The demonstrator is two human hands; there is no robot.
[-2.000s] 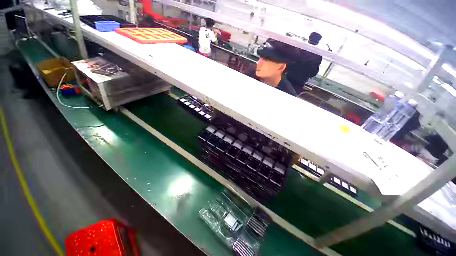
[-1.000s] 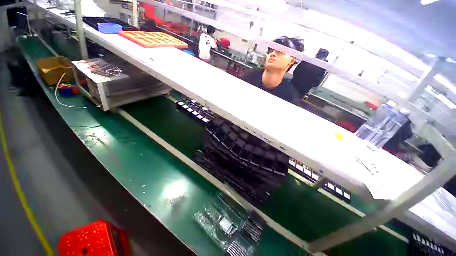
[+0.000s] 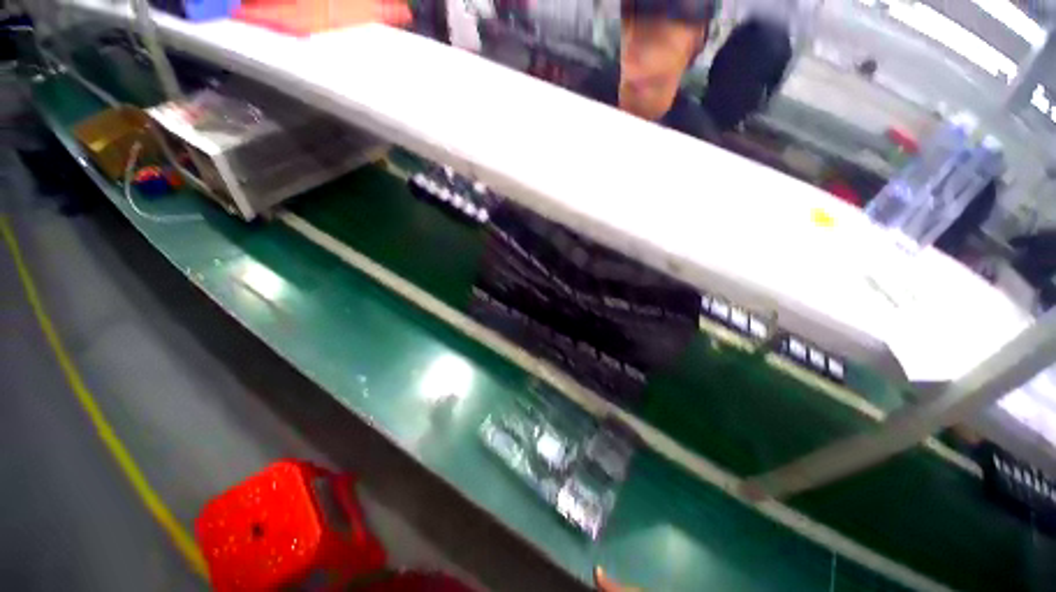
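A clear blister tray (image 3: 527,453) with small grey-white parts lies on the green near bench. Beyond the pale rail, a stack of black blister trays (image 3: 591,306) stands on the dark green belt; the top tray is blurred and looks tilted. A small skin-coloured tip, probably of my right hand (image 3: 607,579), shows at the bottom edge, below the clear tray and apart from it. The rest of that hand is cut off, so its grip is hidden. My left hand is out of the picture.
A white overhead shelf (image 3: 521,133) crosses above the belt (image 3: 741,428). A metal equipment box (image 3: 261,150) and a carton (image 3: 110,137) stand at left. A red stool (image 3: 261,526) is at the bottom left. A slanted post (image 3: 903,422) rises at right. A person is opposite.
The view has tilted down and blurred. The top black tray, flatter two seconds ago, now looks tipped. A fingertip has appeared at the bottom edge. The person opposite has lowered their head.
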